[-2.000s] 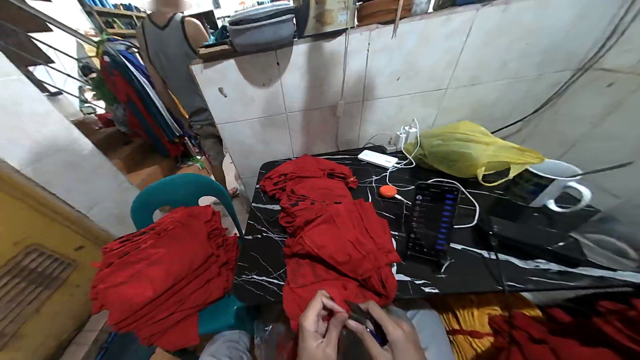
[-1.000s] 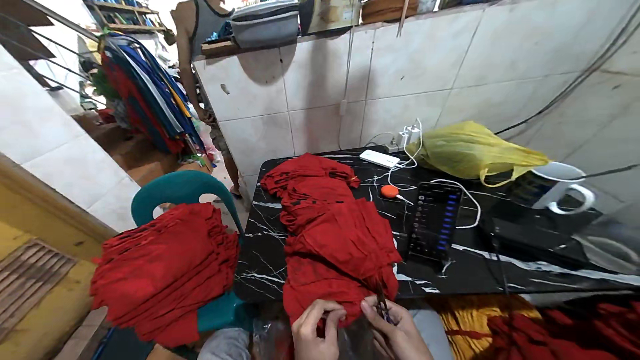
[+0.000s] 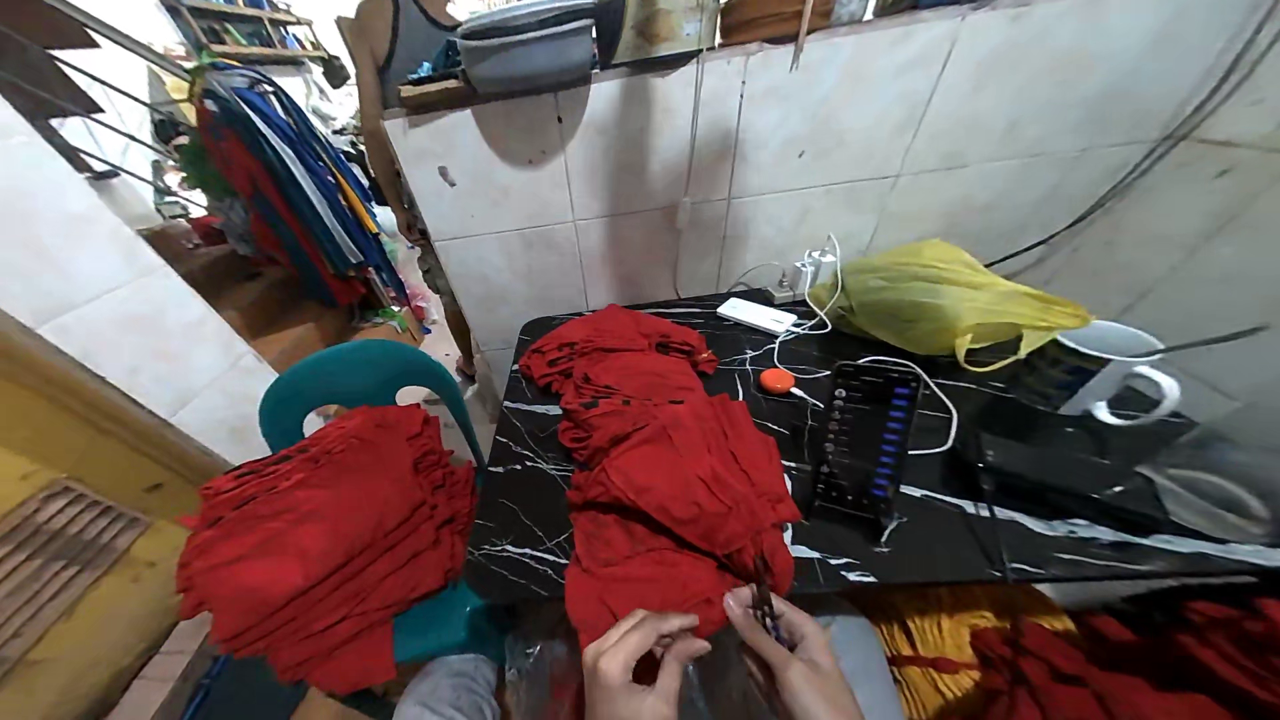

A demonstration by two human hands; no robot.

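Red fabric pieces (image 3: 660,450) lie in a long heap on a black marble-patterned table (image 3: 520,500), reaching over its front edge. At that edge my left hand (image 3: 640,660) is beside the cloth, its thumb and index finger bent towards each other; whether they pinch something is unclear. Just to the right, my right hand (image 3: 790,650) holds a small dark tool (image 3: 765,610), perhaps thread snips, with its tip pointing up against the red cloth. A second stack of red fabric pieces (image 3: 330,540) rests on a green plastic chair (image 3: 365,370) at the left.
On the table stand a smartphone (image 3: 866,440), an orange round object (image 3: 776,381), a white power bank (image 3: 757,316) with cables, a yellow plastic bag (image 3: 940,300) and a white mug (image 3: 1120,370). Yellow fabric (image 3: 960,640) lies at lower right. A person (image 3: 400,50) stands beyond the tiled wall.
The dark tool in my right hand points upward at the cloth, as it did a second ago; two seconds ago my hands were closer together. The person beyond the wall has shifted.
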